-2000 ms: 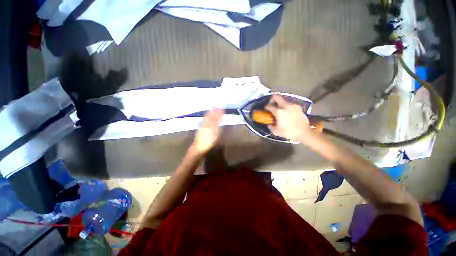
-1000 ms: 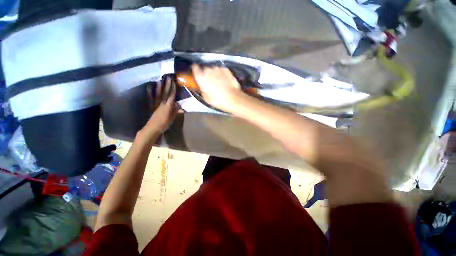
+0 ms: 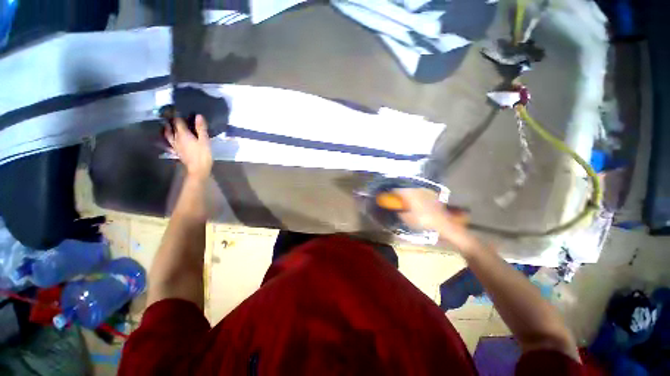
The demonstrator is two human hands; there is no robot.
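Note:
A long white garment panel (image 3: pixel 308 121) with a dark seam line lies flat across the table, its left end in shadow. My left hand (image 3: pixel 191 145) is at that left end, fingers spread, beside the pressed panels; whether it pinches any cloth cannot be told. My right hand (image 3: pixel 422 208) is closed on the orange handle of the steam iron (image 3: pixel 382 213), slightly blurred. The iron stands on the table's near side, below the panel's right end and off the panel. The pressed panels (image 3: pixel 110 62) drape over the dark sleeve board (image 3: pixel 37 194) at left.
Unpressed panels (image 3: pixel 400 33) lie loose at the table's far side. A yellow-green hose (image 3: pixel 566 147) curves on the right, with a red connector (image 3: pixel 522 95). Water bottles (image 3: pixel 99 297) stand or lie on the floor at lower left. A dark scrap (image 3: pixel 470 288) lies below the table edge.
The iron has moved from the panel's left end to the right and off the panel, held in my right hand. The panel now lies exposed with its seam showing. My left hand stays near its left end.

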